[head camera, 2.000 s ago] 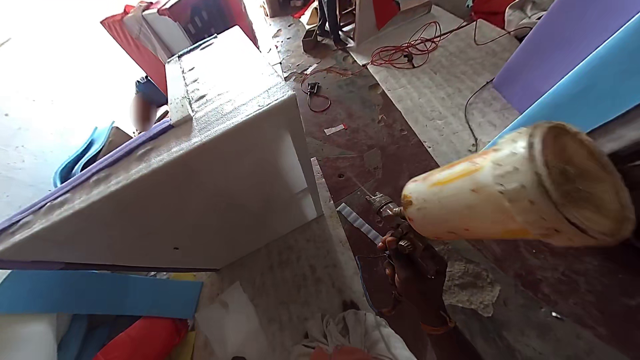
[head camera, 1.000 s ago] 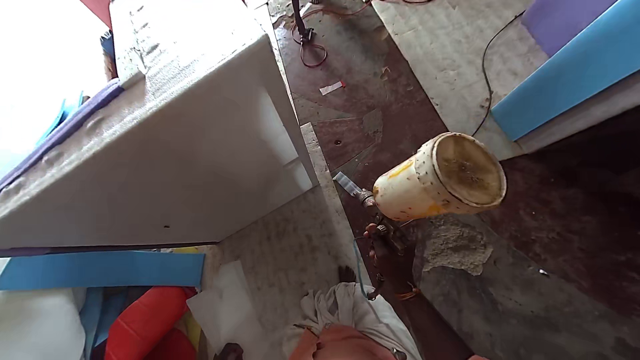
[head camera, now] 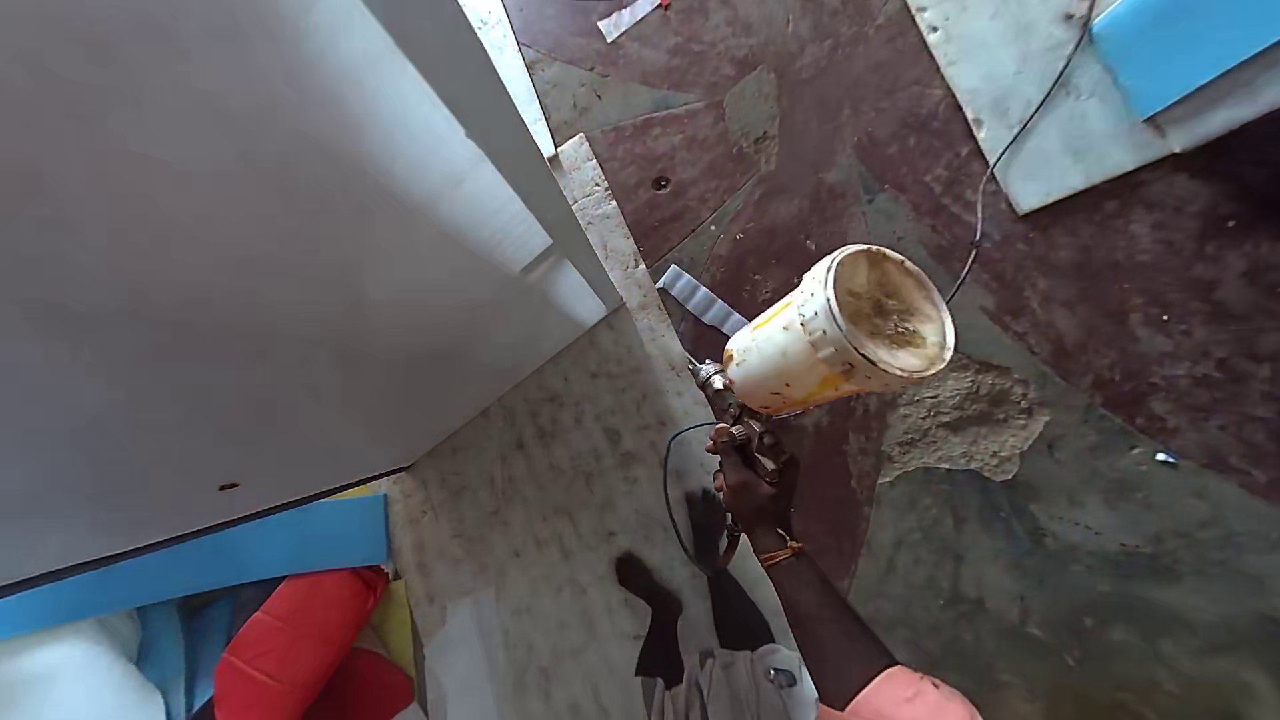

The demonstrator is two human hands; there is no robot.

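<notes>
My right hand [head camera: 755, 478] is closed around the handle of a metal spray gun [head camera: 738, 412], just right of the view's middle. A white plastic cup [head camera: 832, 335] with yellow and brown stains sits on the gun, tilted so its round end faces up and right. The gun's nozzle points up and left, near the corner of a large pale foam-like block [head camera: 250, 270]. A thin dark hose [head camera: 668, 490] loops down beside my wrist, which bears an orange thread. My left hand is not in view.
My bare feet [head camera: 665, 590] are on a worn pale board [head camera: 520, 500]. Blue foam strips [head camera: 230, 550] and red fabric [head camera: 305, 640] lie at the lower left. A dark cable [head camera: 985, 190] crosses the floor by a light board [head camera: 1060, 120] at the upper right. A ribbed strip [head camera: 700, 300] lies near the nozzle.
The view has tilted down and closer to the block's lower corner. The spray gun stays in my right hand; its cup, which stretched toward the right edge two seconds ago, now appears nearer the middle.
</notes>
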